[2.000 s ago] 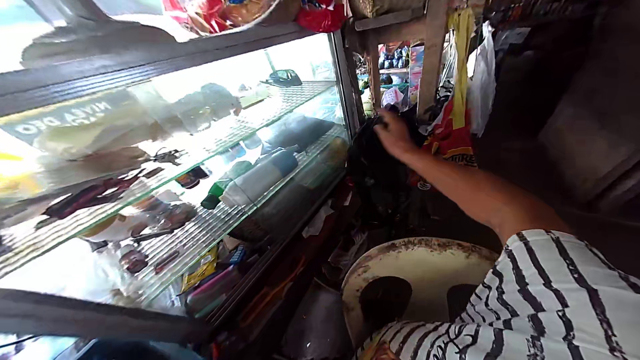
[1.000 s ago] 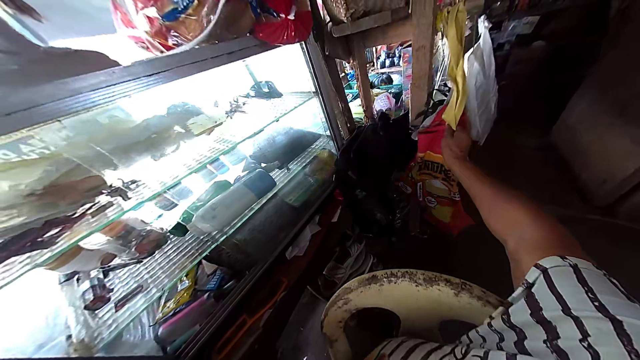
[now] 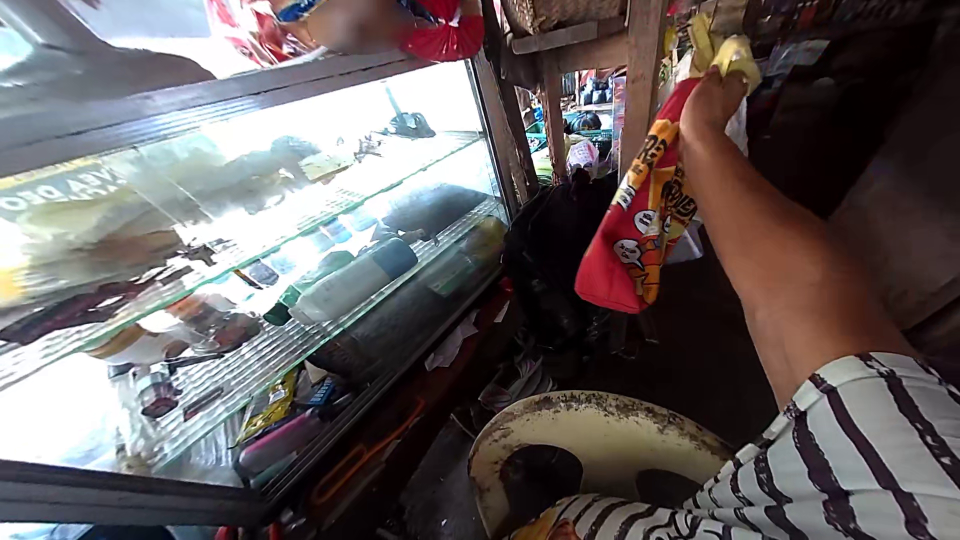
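My right hand [image 3: 716, 97] is raised at the upper right, its fingers closed at the top of a red and yellow printed bag [image 3: 626, 225]. The bag hangs tilted beside my wrist and bears writing and cartoon pictures. Crumpled yellow plastic [image 3: 735, 60] touches my fingertips; whether they grip it too is unclear. A white plastic bag [image 3: 739, 127] shows partly behind my hand. To the left of the printed bag hangs a black bag or cloth [image 3: 555, 255]. My left hand is out of view.
A lit glass display case [image 3: 300, 255] with bottles and packets on its shelves fills the left side. Below me is a worn cream plastic chair [image 3: 600, 420]. A wooden post [image 3: 641, 75] stands left of my hand.
My right hand went from near the black thing to the hanging yellow plastic, then stayed high. The red printed bag, lower down a second ago, has come up beside my wrist.
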